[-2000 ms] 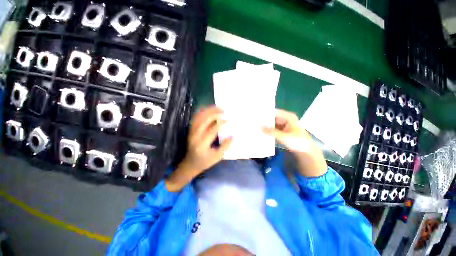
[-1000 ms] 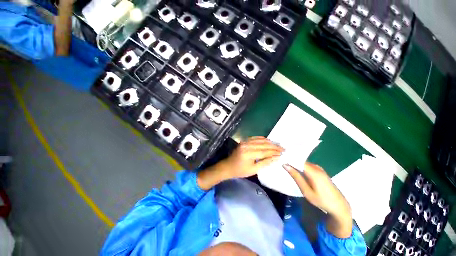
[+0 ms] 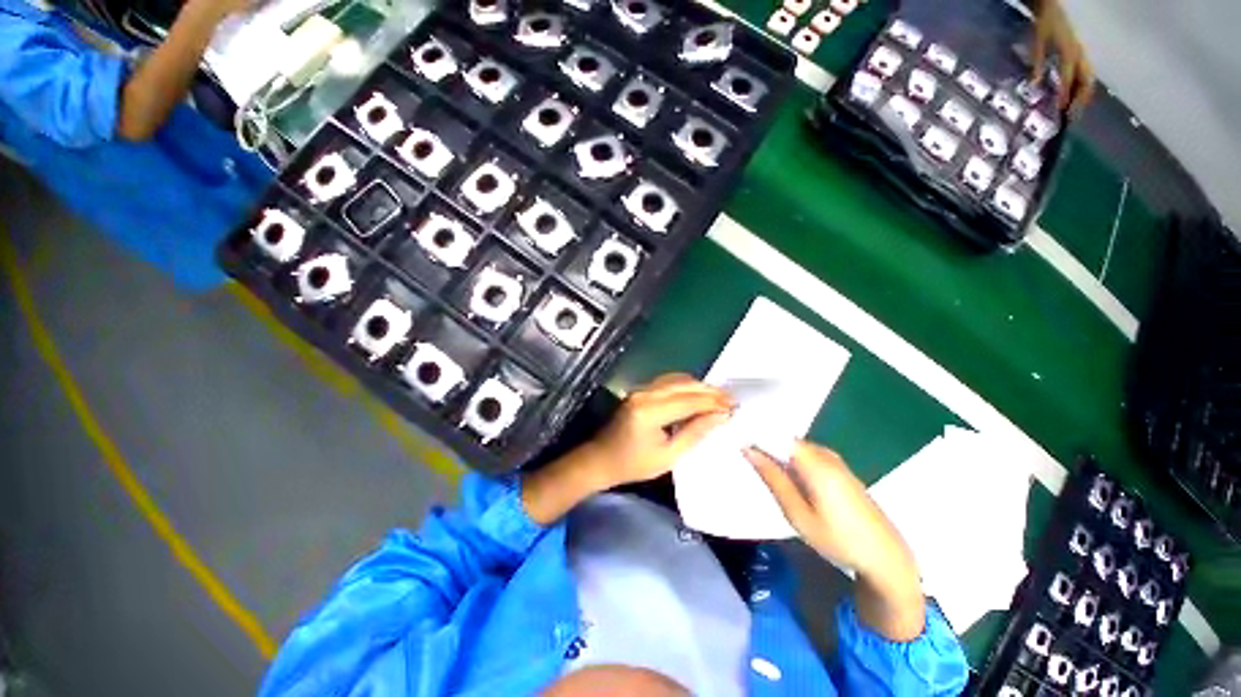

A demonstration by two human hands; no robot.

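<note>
White sheets (image 3: 779, 368) lie in a loose pile on the green bench in front of me. My left hand (image 3: 667, 425) is over the pile's left side, its fingertips together at a small greyish, thin piece that is hard to make out. My right hand (image 3: 817, 504) rests on the pile's lower right part, thumb and fingers bent, with nothing clear between them. The fingertips of the two hands are close but apart. A second pile of white sheets (image 3: 953, 524) lies to the right.
A large black tray (image 3: 524, 266) of silver modules stands at the left, one pocket (image 3: 372, 208) empty. Another module tray (image 3: 1096, 586) is at the lower right. Across the bench, a person's hand (image 3: 1059, 55) touches a tray stack (image 3: 939, 123). Another person's arm (image 3: 163, 75) is upper left.
The view has turned since the first frame. Both hands have moved from the pile's sides to its middle. A hand has appeared at the far tray stack.
</note>
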